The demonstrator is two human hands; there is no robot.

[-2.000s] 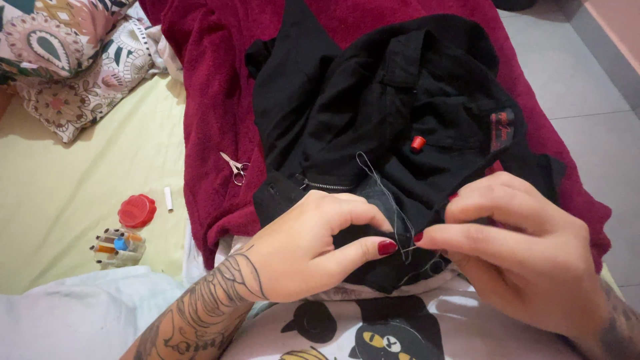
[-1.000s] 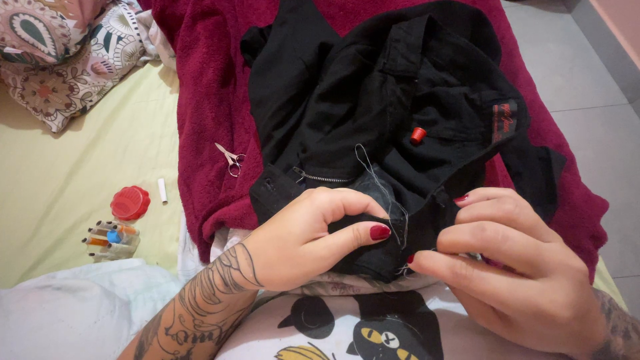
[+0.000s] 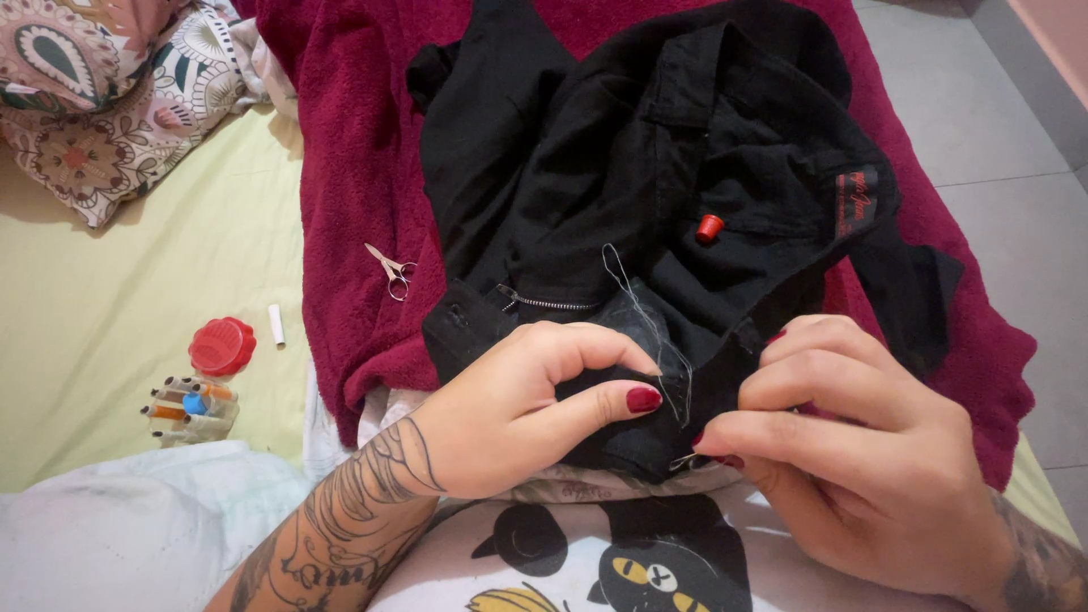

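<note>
Black trousers (image 3: 586,187) with a metal zipper (image 3: 557,303) lie bunched over the lap. My left hand (image 3: 544,399) pinches the black fabric between thumb and index finger, near the zipper. Light thread (image 3: 642,314) forms a long loop on the cloth beside those fingertips. To the right, my right hand (image 3: 858,450) pinches something small and thin at the garment's lower edge, with a bit of thread by the fingertips; whether it is a needle cannot be told. A red thimble (image 3: 709,228) rests on the trousers.
Small scissors (image 3: 393,274) lie on the dark red towel (image 3: 340,170) at left. On the pale green sheet are a red round lid (image 3: 222,346), a white thread spool (image 3: 276,325) and a holder of small thread spools (image 3: 192,408). Patterned pillows (image 3: 102,127) lie at upper left.
My right hand has moved slightly away from my left fingertips, which it was close to two seconds ago. My left hand keeps its pinch on the fabric.
</note>
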